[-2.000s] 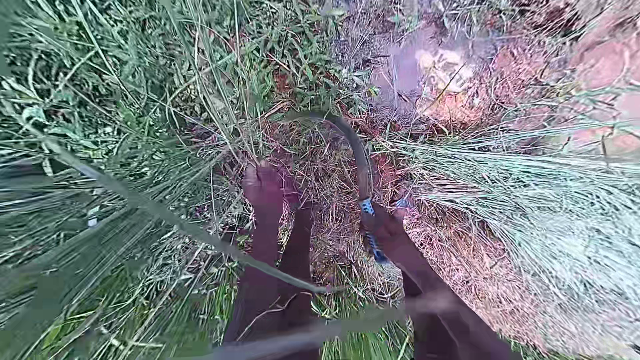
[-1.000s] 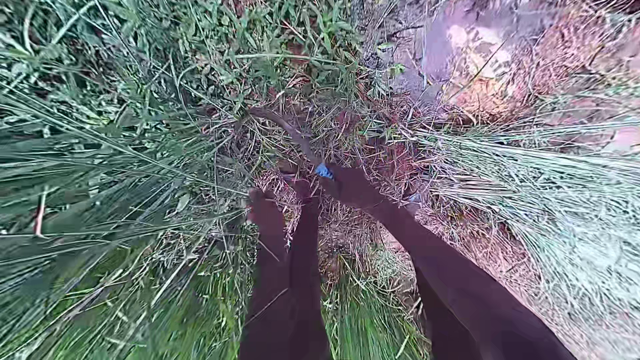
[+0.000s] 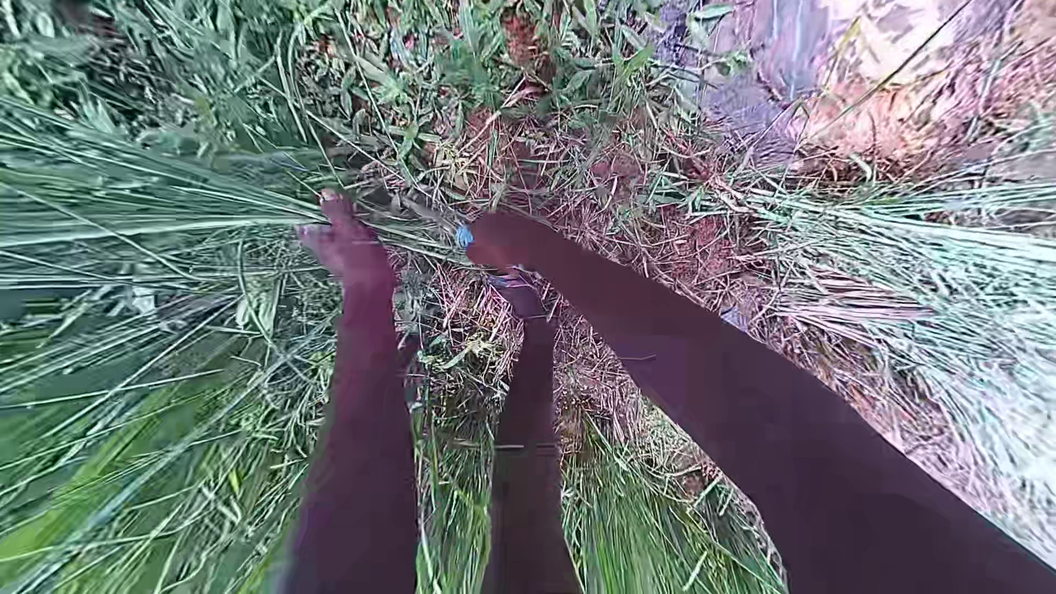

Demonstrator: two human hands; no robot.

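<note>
In the head view, my left hand (image 3: 346, 239) is closed around a bunch of long green grass (image 3: 165, 219), whose stalks fan out to the left edge. Close by on the right, my right hand (image 3: 507, 239) grips a sickle by its handle, wrapped in blue at the blade end. The curved sickle blade (image 3: 425, 210) runs up and left from that hand, behind the grass stalks near my left hand. Its tip is hidden or blurred among the stems. Below my right hand, a foot (image 3: 520, 297) rests on the ground, with the leg reaching down the view.
Cut, dry stalks (image 3: 619, 173) litter reddish soil. Cut grass (image 3: 907, 247) lies in a pale heap on the right. Leafy weeds (image 3: 412, 74) grow at the top, beside a brightly lit bare patch (image 3: 874, 82). Tall green grass (image 3: 107, 495) stands at lower left.
The sickle in my right hand has swung left and now lies at the grass by my left hand. My left hand has moved left and closed on the grass.
</note>
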